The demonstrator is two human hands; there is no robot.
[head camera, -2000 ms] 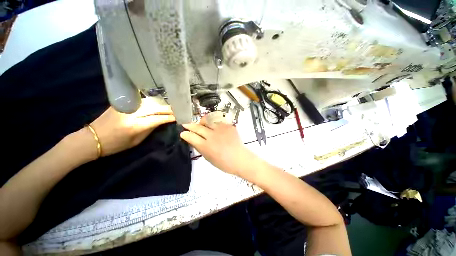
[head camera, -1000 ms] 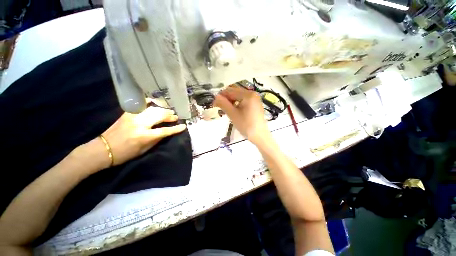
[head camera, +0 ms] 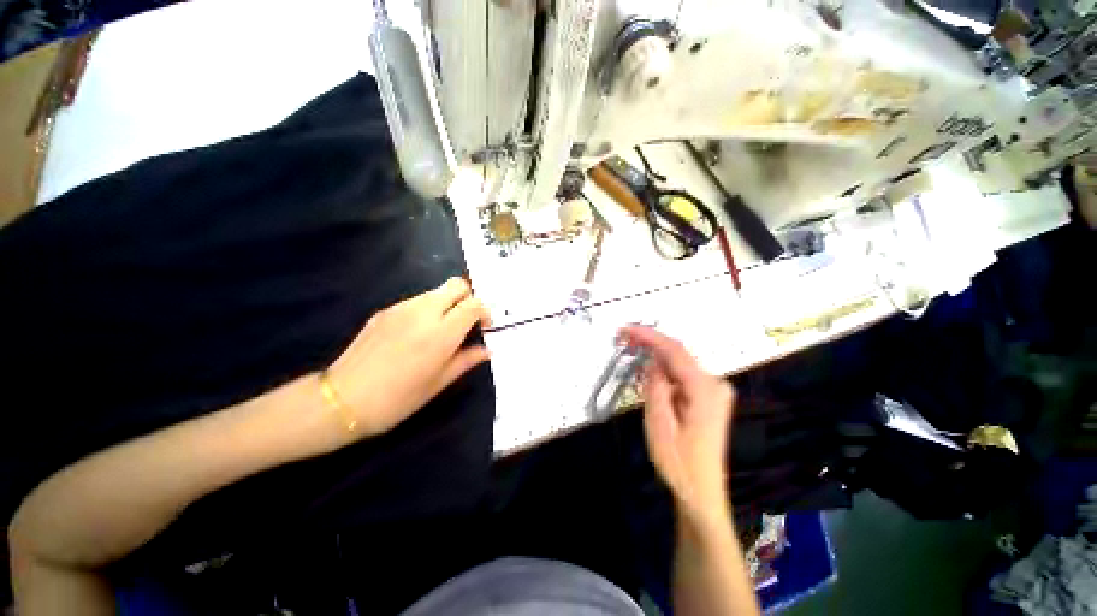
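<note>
The black garment piece (head camera: 241, 277) covers the left of the table and hangs over its front edge. My left hand (head camera: 407, 359) lies on its right edge, fingertips pressed at the cloth border. My right hand (head camera: 683, 409) is right of the cloth, above the table's front edge, slightly blurred, with the metal thread snips (head camera: 617, 378) at its fingertips. The sewing machine (head camera: 770, 84) stands behind, its presser foot area (head camera: 511, 223) just right of the cloth's edge. The cloth lies in front of and left of the needle area.
Black-handled scissors (head camera: 681, 224), an orange-handled tool (head camera: 614, 187), a screwdriver (head camera: 752, 229) and a red pen (head camera: 729, 258) lie behind my right hand. A blue bin (head camera: 808, 566) stands on the floor below. Dark bundles lie at the right.
The cloth has come away from the presser foot toward me, with my left hand on it. My right hand has moved from the needle area to the front edge, now with the snips.
</note>
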